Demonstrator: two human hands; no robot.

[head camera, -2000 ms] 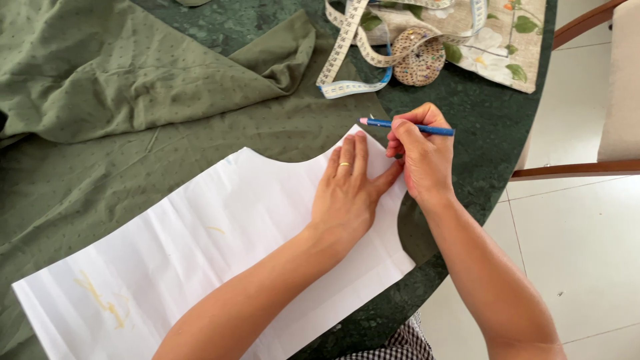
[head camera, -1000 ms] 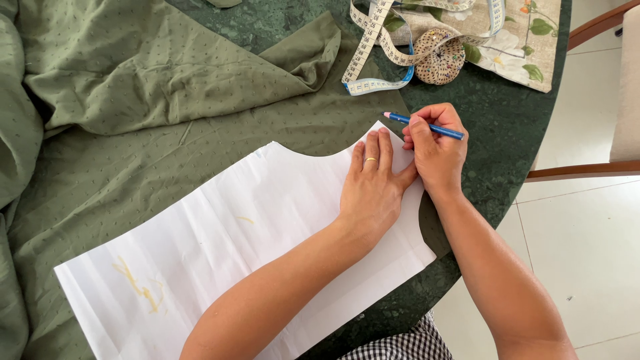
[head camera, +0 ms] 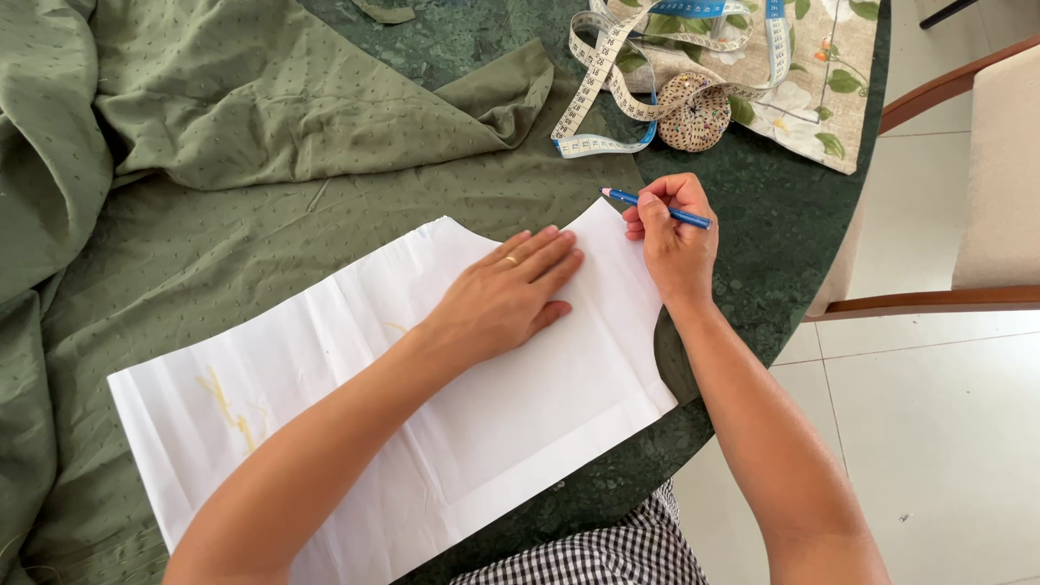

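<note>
A white paper sewing pattern piece (head camera: pixel 536 406) with curved edges and yellow marks lies on olive green fabric (head camera: pixel 349 211). My left hand (head camera: pixel 512 292), a ring on one finger, rests flat on the paper below its curved upper edge, fingers slightly apart and holding nothing. In my right hand (head camera: pixel 678 236), a blue marking pencil (head camera: pixel 691 218) is gripped between thumb and fingers. The pencil's tip points left, just above the paper's upper right corner. Green fabric shows past the paper's right-hand curve.
On the dark green marble table (head camera: pixel 780 244), a tape measure (head camera: pixel 597 81) loops around a round pincushion (head camera: pixel 693 112) with pins, beside floral fabric (head camera: pixel 812 106). A small green scrap (head camera: pixel 386 11) lies at the top. A wooden chair with a beige seat (head camera: pixel 999 171) stands to the right.
My left hand has moved down and left over the paper, away from its upper right corner. The right hand still holds the pencil near that corner.
</note>
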